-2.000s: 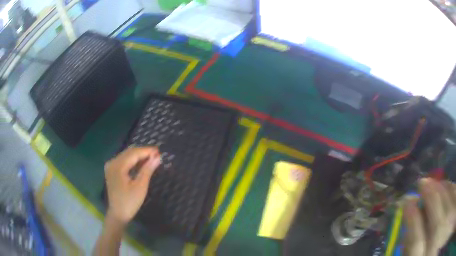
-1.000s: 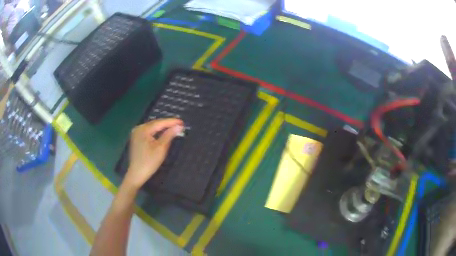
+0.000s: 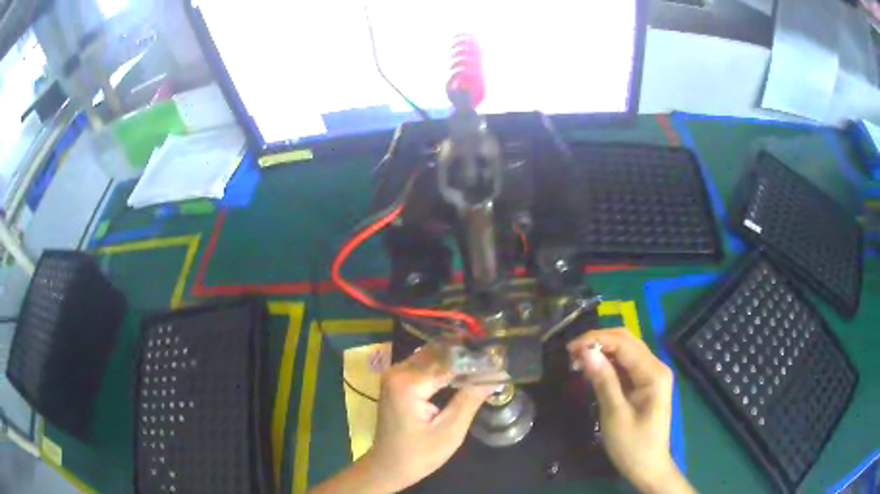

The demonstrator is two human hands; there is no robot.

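Note:
The black toggle-clamp fixture (image 3: 473,232) stands in the middle, its ribbed red handle (image 3: 465,72) upright. My left hand (image 3: 425,410) is at the fixture head (image 3: 492,362), fingers closed around its left edge, just above the silvery round nest (image 3: 504,421). Whether it also holds a part is hidden. My right hand (image 3: 627,396) is to the right of the head, with a small whitish component (image 3: 594,349) between finger and thumb. Red wires (image 3: 352,280) loop at the fixture's left.
A partly filled tray (image 3: 203,396) and stacked trays (image 3: 63,338) are at left. A filled parts tray (image 3: 767,367) and other black trays (image 3: 642,203) are at right. A yellow slip (image 3: 362,400) lies left of the fixture. A bright monitor (image 3: 415,58) stands behind.
The view has swung right onto the fixture. My left hand has left the left tray and is now at the fixture head. My right hand now shows with a small component.

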